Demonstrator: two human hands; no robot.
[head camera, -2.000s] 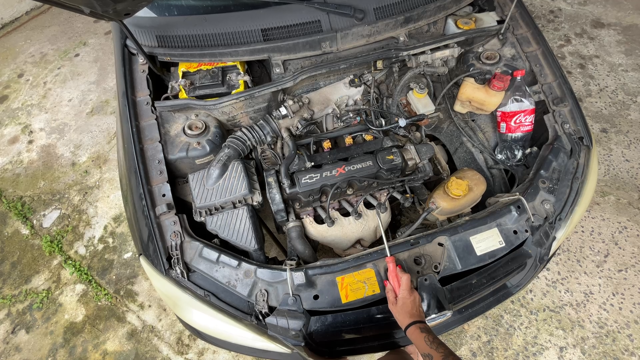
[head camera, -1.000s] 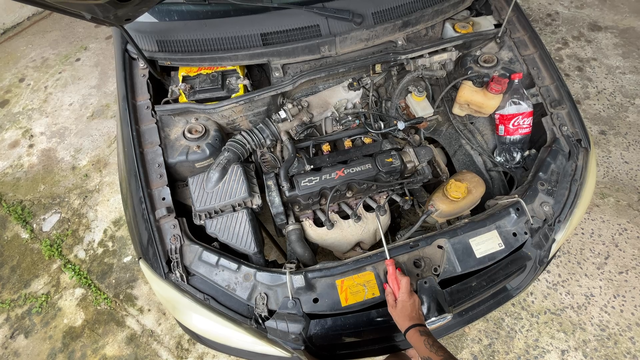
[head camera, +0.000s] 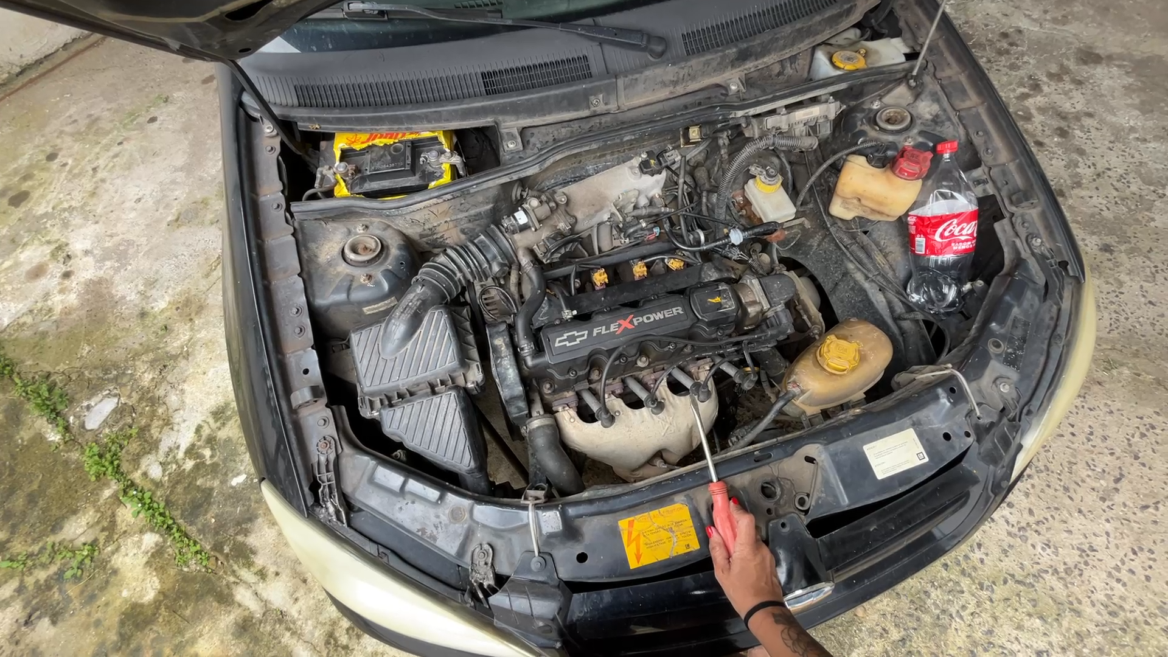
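My right hand (head camera: 746, 564) is closed around the red handle of a screwdriver (head camera: 722, 516) at the front edge of the engine bay. The metal shaft points up and slightly left across the heat shield (head camera: 630, 431) of the exhaust manifold. Its tip is by the rightmost visible spark plug boot (head camera: 700, 391); whether they touch I cannot tell. Behind the boots lies the black engine cover (head camera: 616, 333), with a black oil filler cap (head camera: 714, 301) at its right end. My left hand is not in view.
Right of the engine are a coolant tank (head camera: 862, 365) with a yellow cap and a Coca-Cola bottle (head camera: 944, 235). The air filter box (head camera: 415, 360) is at left, the battery (head camera: 388, 166) behind it. The front crossmember (head camera: 438, 511) runs beneath my hand. The raised hood (head camera: 192, 23) shows at top left.
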